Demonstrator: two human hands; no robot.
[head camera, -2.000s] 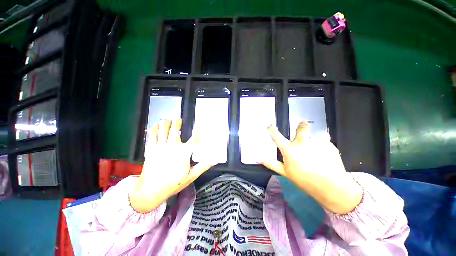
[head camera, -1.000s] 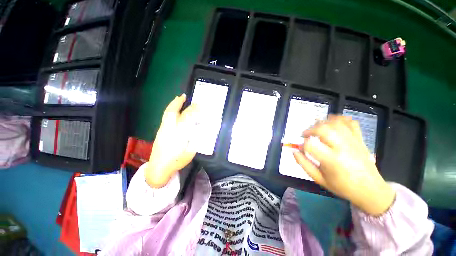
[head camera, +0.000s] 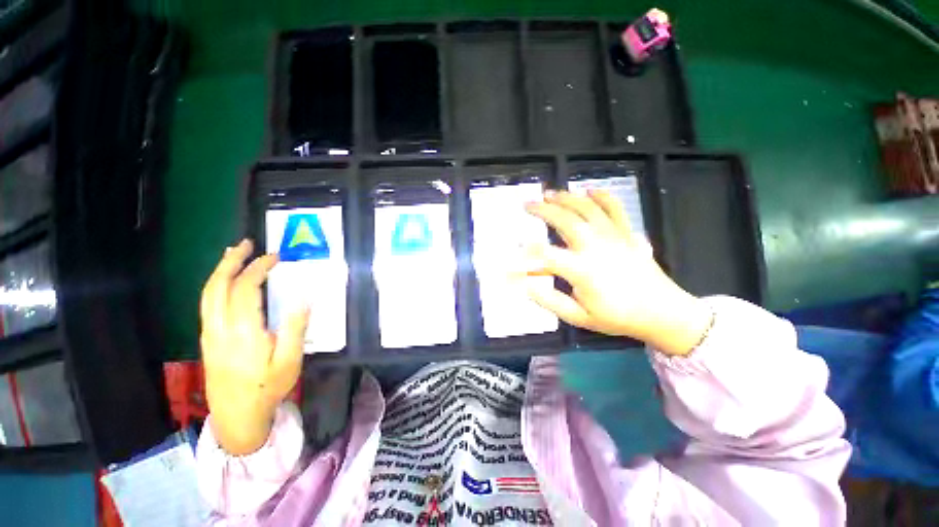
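Note:
The near black tray (head camera: 710, 221) holds several smartphones with lit screens; its rightmost pocket is empty. The leftmost phone (head camera: 309, 293) and the second phone (head camera: 415, 293) show a blue shape on white. The third phone (head camera: 505, 278) has a mostly white screen. The fourth phone (head camera: 618, 196) is largely covered by my right hand. My left hand (head camera: 247, 345) is open at the leftmost phone's left edge, thumb over its lower screen. My right hand (head camera: 607, 268) is open, holding nothing, with fingers spread over the third and fourth phones.
A far tray (head camera: 484, 88) holds two dark phones (head camera: 407, 93); a pink-and-black item (head camera: 647, 36) sits at its right pocket. A tray stack (head camera: 113, 237) stands left, above a paper sheet (head camera: 154, 484) and red bin (head camera: 185, 391). Copper-brown bundles (head camera: 911, 144) and a blue sleeve (head camera: 911, 381) are right.
The view has turned and shifted. Blue shapes now show on the two left phones. My right hand has opened from its bunched pose and spread across the third and fourth phones.

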